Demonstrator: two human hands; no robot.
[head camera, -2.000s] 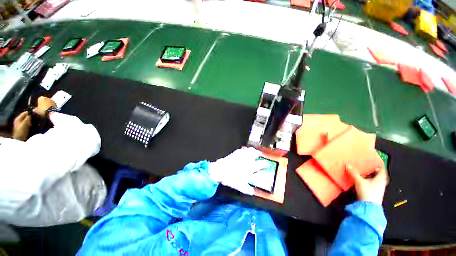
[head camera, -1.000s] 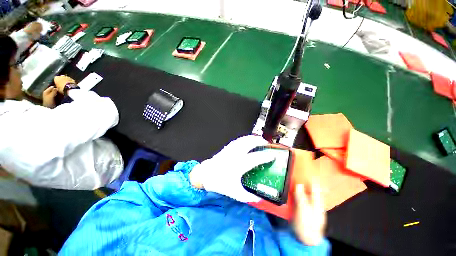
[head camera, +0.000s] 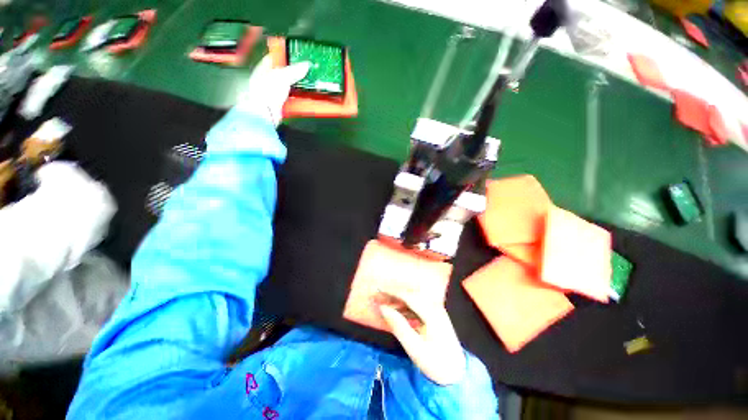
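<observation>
My left hand (head camera: 275, 86), in a white glove, is stretched out over the green belt. It holds the left side of a green circuit board in a black housing (head camera: 321, 67), with the thumb over the board's edge. An orange foam pad (head camera: 335, 107) lies under the board. My bare right hand (head camera: 422, 332) is on another orange foam pad (head camera: 394, 275) on the black mat; no board is on that pad. Whether its fingers grip the pad is not clear. The black electric screwdriver (head camera: 447, 193) hangs over the screw feeder (head camera: 402, 197) just beyond that pad.
Several loose foam pads (head camera: 518, 302) lie right of the feeder, with a green board (head camera: 620, 276) partly under one. More boards on pads sit on the belt (head camera: 525, 115). A yellow piece (head camera: 636, 344) lies on the mat. A neighbouring worker's white sleeve (head camera: 61, 221) is at left.
My left hand has moved from the work spot to the belt at the upper left with the board. My right hand has come onto the pad before the feeder. The view has shifted.
</observation>
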